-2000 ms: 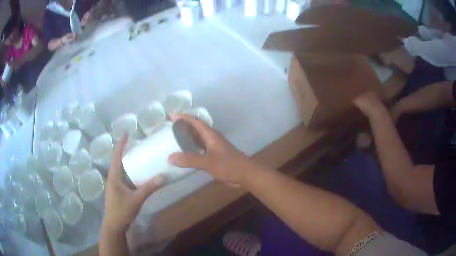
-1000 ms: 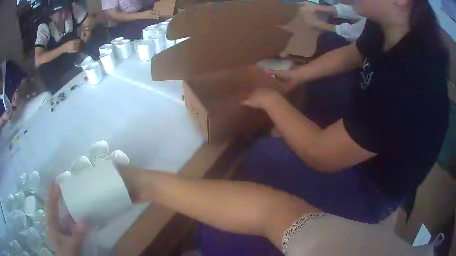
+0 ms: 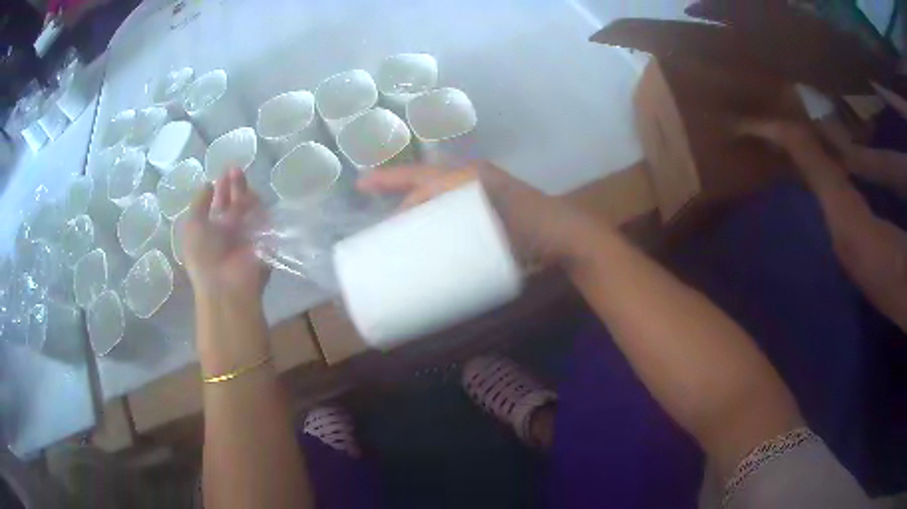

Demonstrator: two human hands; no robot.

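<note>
A white cup (image 3: 430, 266) lies on its side in the air above the table's front edge. My right hand (image 3: 497, 204) holds it from behind and its right end; part of the fingers is hidden by the cup. My left hand (image 3: 227, 234) is left of the cup, fingers curled, gripping a thin clear plastic bag (image 3: 288, 239) that stretches toward the cup's left end. Several white cups (image 3: 373, 137) stand with open mouths up on the white table, just beyond my hands. How far the bag reaches around the held cup cannot be told.
More cups under shiny film (image 3: 30, 268) stand at far left. Brown cardboard (image 3: 587, 199) runs along the table edge. An open carton (image 3: 668, 139) stands at right, with a neighbouring person's arm (image 3: 845, 209) reaching to it. Pink shoes (image 3: 505, 396) show below.
The view has swung back left and down. The held cup now lies sideways near the table edge. My left hand has left the cup and now holds clear film.
</note>
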